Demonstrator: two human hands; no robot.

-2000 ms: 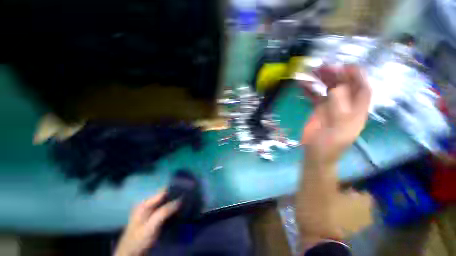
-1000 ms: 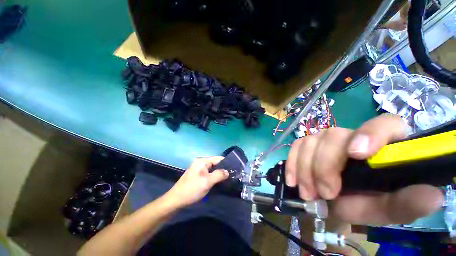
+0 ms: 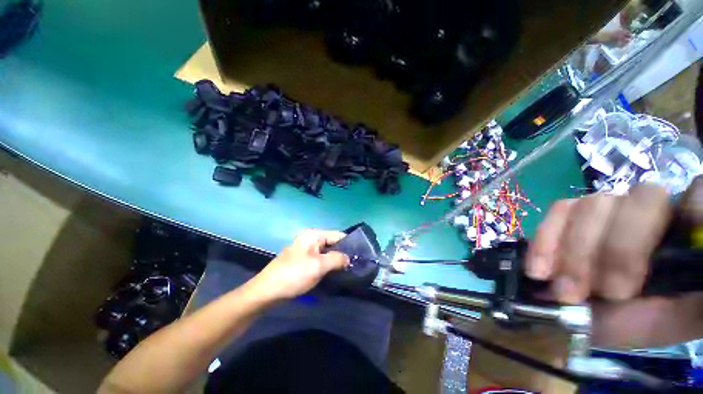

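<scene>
My left hand (image 3: 302, 265) holds a black housing shell (image 3: 359, 250) at the bench's front edge, over my lap. My right hand (image 3: 609, 242), blurred, is closed around the black electric screwdriver (image 3: 532, 269) at the right. Its metal nozzle (image 3: 391, 263) is at the right side of the housing; I cannot tell whether they touch. A thin shaft shows between the nozzle and the black front of the screwdriver. My fingers and the nozzle hide part of the housing.
Small black inserts (image 3: 293, 146) lie heaped mid-bench before a large bench carton (image 3: 362, 96). Wired connectors (image 3: 486, 192) lie right of them. White plastic parts (image 3: 636, 150) are at far right. A floor-side carton (image 3: 69, 285) with glossy black shells (image 3: 142, 312) is low left.
My right hand and the screwdriver body have moved right, away from the housing, and more of the thin shaft shows. My left hand still holds the housing in nearly the same place.
</scene>
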